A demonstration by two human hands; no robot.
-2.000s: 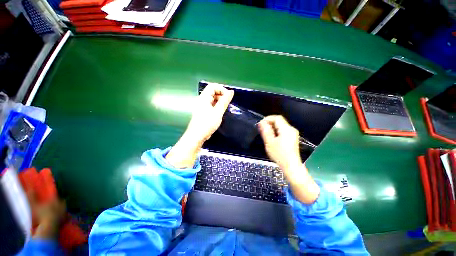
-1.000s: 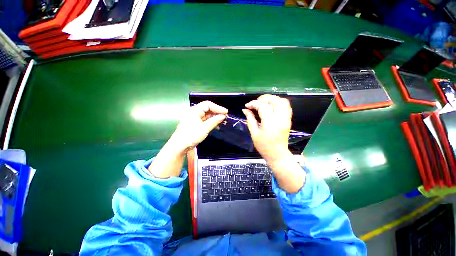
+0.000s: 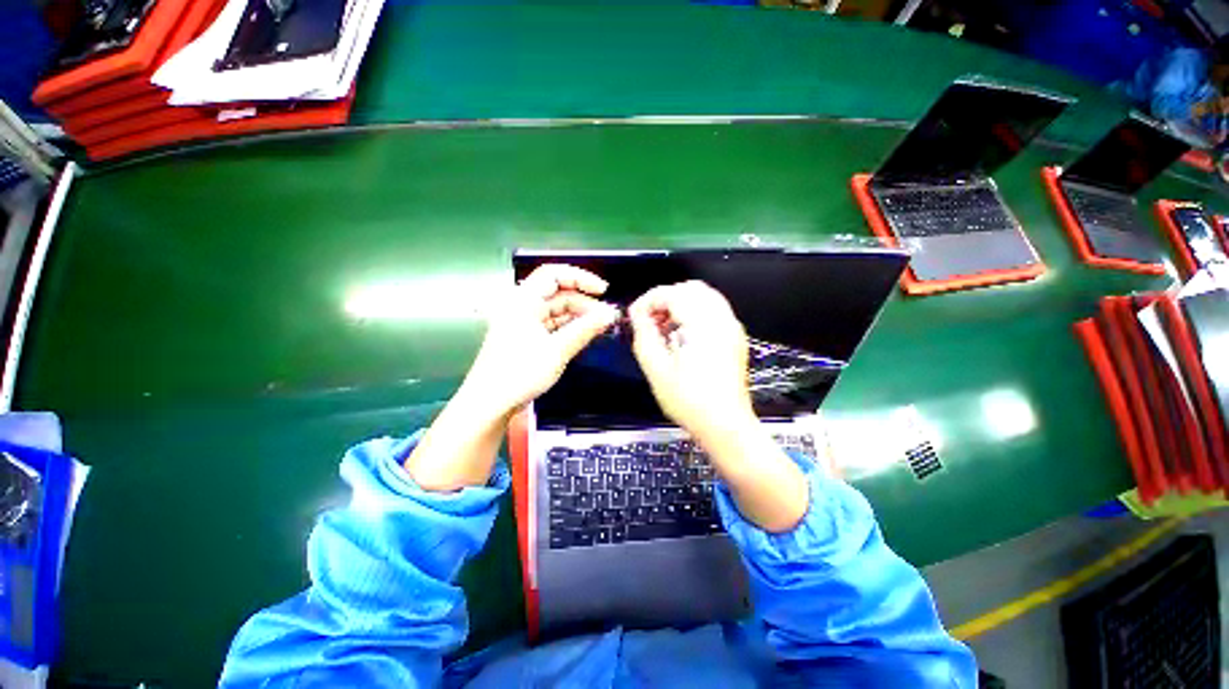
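Observation:
An open laptop (image 3: 647, 565) rests on a red foam pad (image 3: 523, 538) in front of me, its black screen tilted up. Clear film (image 3: 802, 366) shows as shiny creases on the right part of the screen. My left hand (image 3: 539, 337) is over the screen's left part, thumb and forefinger pinched together. My right hand (image 3: 694, 353) is just beside it over the middle, fingertips also pinched. Something tiny shows between the two sets of fingertips; it is too small to tell what.
Two open laptops (image 3: 943, 215) stand on red pads at the upper right. Stacked red pads (image 3: 1125, 404) lie at the right, more (image 3: 121, 101) at the upper left. A label sheet (image 3: 922, 455) lies right of the laptop. A blue tray (image 3: 47, 538) is at the left, a black crate (image 3: 1146, 619) lower right.
My right hand has moved left and slightly down, so my fingertips are now almost together. Two seconds ago my hands were farther apart, with a loose edge of film between them. The view has also shifted.

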